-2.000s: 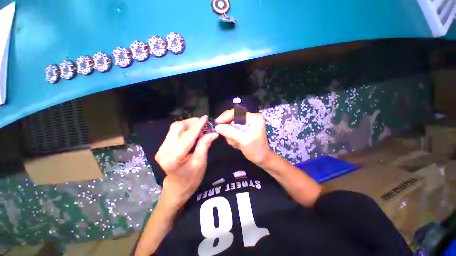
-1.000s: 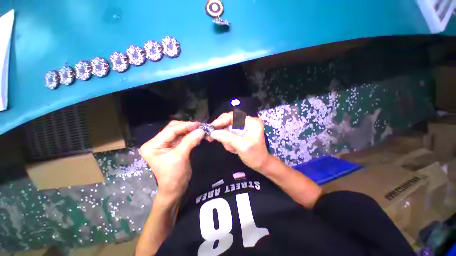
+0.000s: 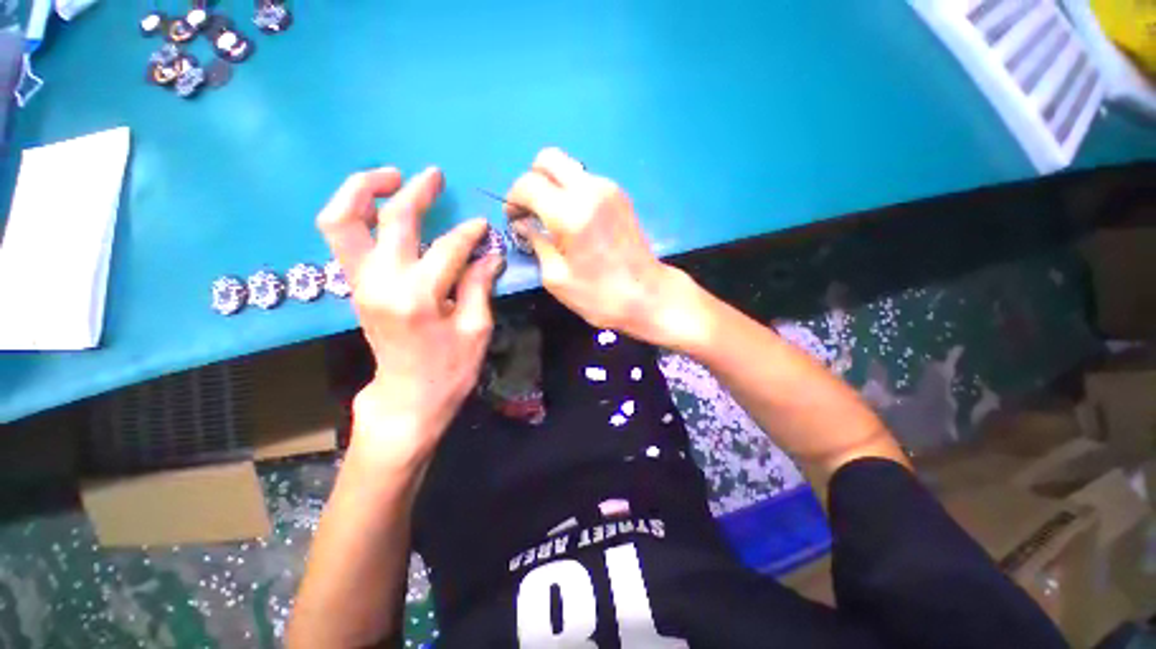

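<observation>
A row of silver rhinestone ornaments (image 3: 304,282) lies along the table's near edge; its right part is partly hidden by my left hand (image 3: 412,285). My left thumb and index finger pinch an ornament (image 3: 493,241) at the row's right end, other fingers raised. My right hand (image 3: 577,241) is close beside it, its fingertips on another ornament (image 3: 521,233). A thin dark pointed tool (image 3: 494,197) sticks out from the right hand towards the left; the rest of it is hidden.
Loose mixed ornaments (image 3: 190,53) lie at the back left of the teal table (image 3: 507,76). White paper (image 3: 64,241) lies at left, a white slatted tray (image 3: 1027,76) at right. Cardboard (image 3: 178,505) and a blue plastic item (image 3: 776,530) are below. White bits lie on the dark clothing.
Both hands have moved from above the lap up to the table edge, at the row's right end. The view has shifted, showing more of the table. My left outer fingers have spread.
</observation>
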